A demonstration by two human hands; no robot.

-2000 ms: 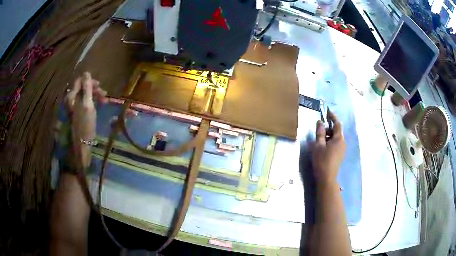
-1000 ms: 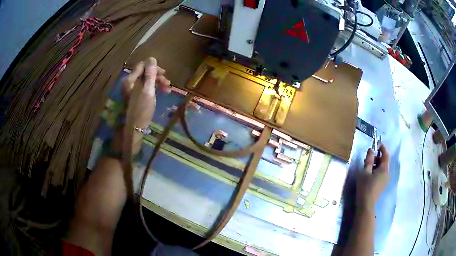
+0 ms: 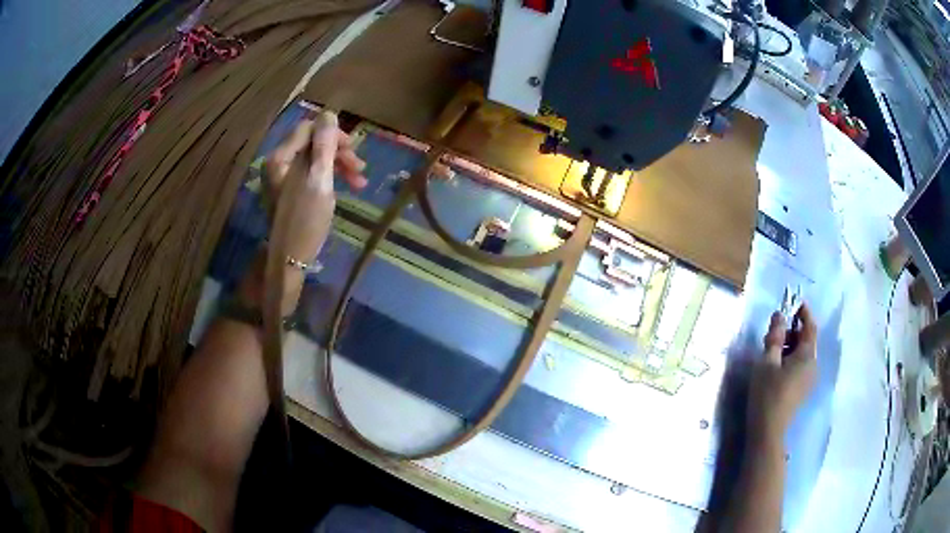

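A brown bag panel point(image 3: 693, 187) lies under the sewing machine head point(image 3: 630, 78), its front edge along the template plate point(image 3: 417, 271). The brass clamp frame point(image 3: 458, 112) presses on the panel near the lit needle. A brown strap handle point(image 3: 542, 323) hangs from the panel's front edge in a U loop over the plate and the table's front edge. My left hand point(image 3: 310, 172) is at the panel's front left edge with a strap length between its fingers, hanging down past my wrist. My right hand point(image 3: 789, 359) holds small metal thread snips point(image 3: 793, 302) right of the panel.
A thick strap bundle point(image 3: 125, 208) with a red-pink tie cord point(image 3: 156, 99) fills the left side. A dark flat piece point(image 3: 776, 233) lies right of the panel. A control screen point(image 3: 930, 219) stands at the right edge, with thread spools point(image 3: 919, 401) below it.
The panel, clamp frame and template plate have moved back under the head. The strap loop has risen and widened. My left hand stays at the panel's edge; my right hand still holds the snips.
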